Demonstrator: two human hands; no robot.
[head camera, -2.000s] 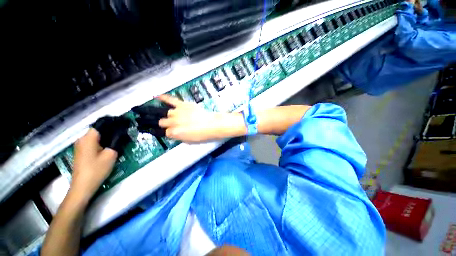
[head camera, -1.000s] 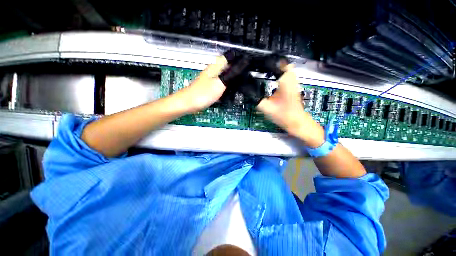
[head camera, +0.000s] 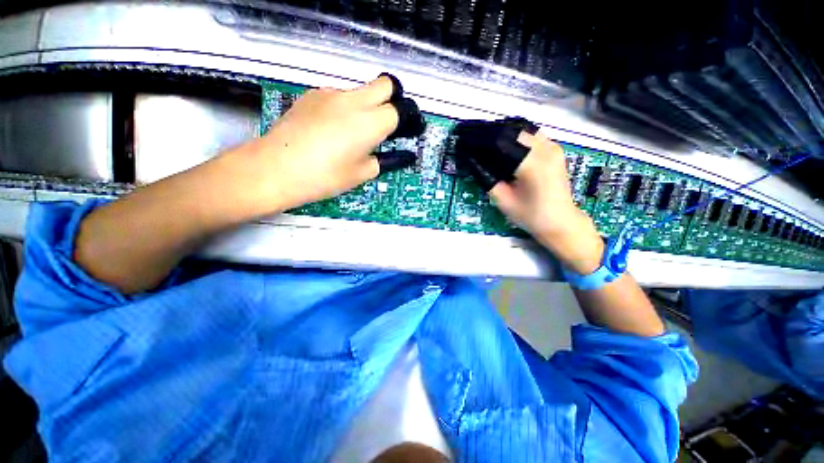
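Note:
Green circuit boards (head camera: 407, 201) lie in the conveyor channel in front of me. My left hand (head camera: 348, 136), with black finger cots, is over the boards at centre left, fingers pointing right. My right hand (head camera: 529, 176), also with black finger cots and a blue wrist strap (head camera: 603, 264), is over the boards just to the right, its fingertips bunched at the board. The black cots hide whether either hand holds a small part. Dark upright components (head camera: 635, 189) stand in a row on the boards to the right.
White conveyor rails (head camera: 379, 249) run along both sides of the boards. A glossy component tray (head camera: 425, 51) lies beyond the far rail. Stacked dark ridged trays (head camera: 714, 99) stand at upper right. Another person's blue sleeve (head camera: 768, 325) shows at right. A blue cord crosses the right side.
The view has turned and shifted. Both hands have come back from the tray's edge to over the boards. They are now apart, my left hand to the left and my right hand nearer the board components.

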